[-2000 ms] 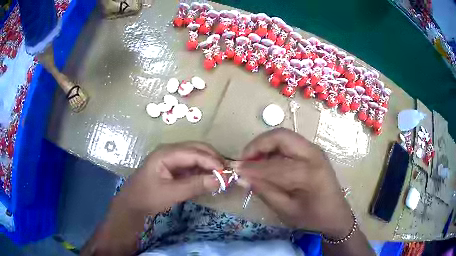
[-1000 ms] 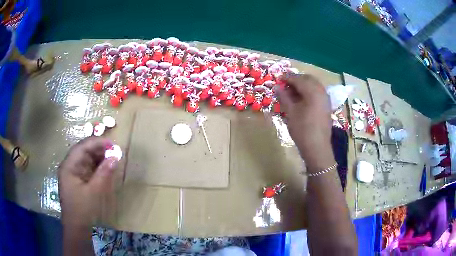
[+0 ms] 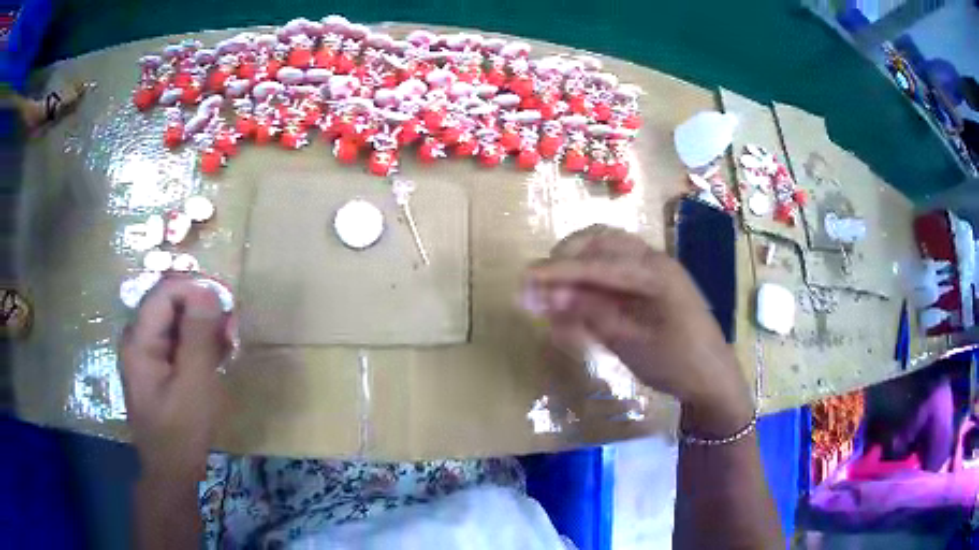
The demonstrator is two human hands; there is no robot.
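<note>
My left hand (image 3: pixel 177 349) is at the left, its thumb and fingers closed on a white round base (image 3: pixel 222 292), of which only the rim shows. My right hand (image 3: pixel 628 317) is right of the cardboard pad (image 3: pixel 311 306), fingertips together and blurred; whether they pinch something cannot be told. Loose round bases (image 3: pixel 198 208) lie beyond my left hand. Red-and-white figurines (image 3: pixel 381 156) stand in dense rows at the back. A white disc or dish (image 3: pixel 359 223) and a thin pale stick (image 3: pixel 417 229) lie on the pad.
At the right are a black phone (image 3: pixel 705 252), a translucent white bottle (image 3: pixel 705 139), a white lid or pot (image 3: pixel 775 308) and a small figurine pile (image 3: pixel 789 199). A green belt (image 3: pixel 633 38) runs behind the bench. Blue bins stand below its front edge.
My right hand has come back from the figurine rows to the front. The single figurine that lay at the front right no longer shows. My left hand stays at the left with its base.
</note>
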